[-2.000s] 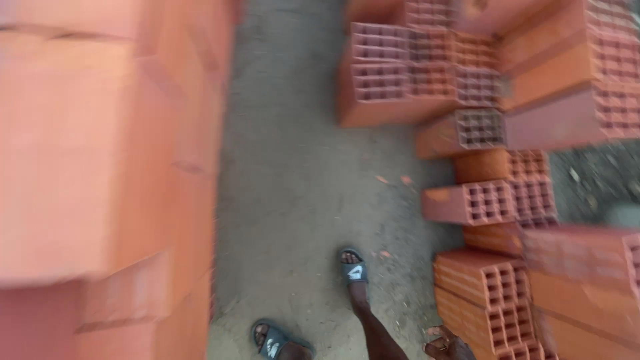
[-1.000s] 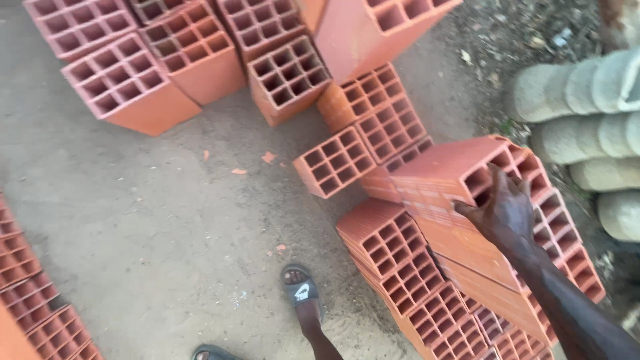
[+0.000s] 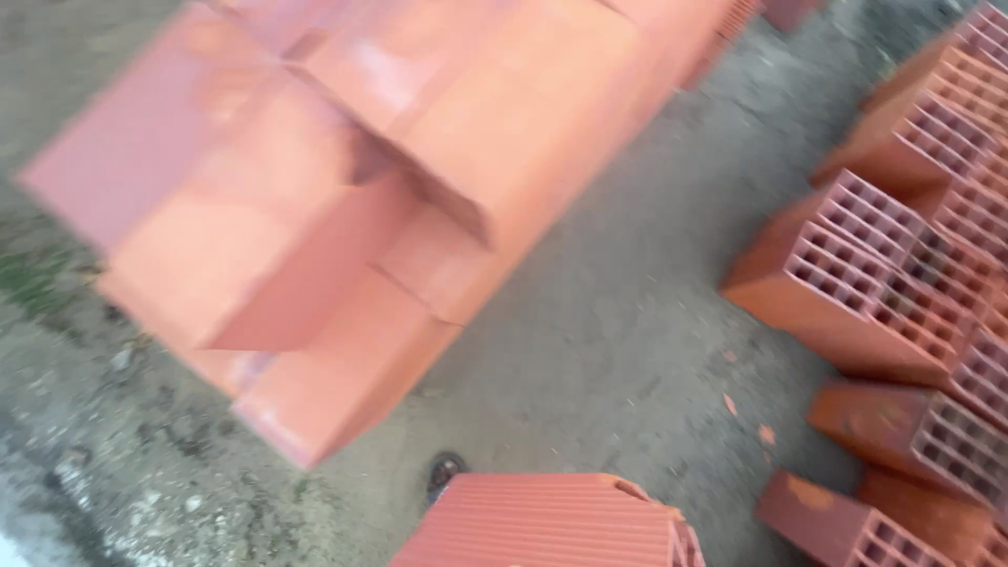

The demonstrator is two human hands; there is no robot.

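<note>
A hollow clay brick [image 3: 551, 520] with ribbed sides shows at the bottom middle, close to my body; its corner near the right end is chipped. Neither my left hand nor my right hand is visible, so what holds this brick is hidden below the frame. Ahead and to the left stands a stack of hollow clay bricks [image 3: 504, 102], laid with smooth faces up. At its near end the top is stepped, with one brick [image 3: 228, 228] higher than the bricks beside it.
More hollow bricks [image 3: 839, 264] stand on the right with their cell openings up. Bare ground [image 3: 583, 346] with a few brick chips [image 3: 767, 434] runs between the stacks. My sandalled foot [image 3: 446, 472] shows beside the near brick. Gravel and grass [image 3: 35, 283] lie at the left.
The view has swung from the right-hand bricks to the left stack. My hand, on a brick at the right one second ago, is out of sight. A ribbed brick now shows at the bottom.
</note>
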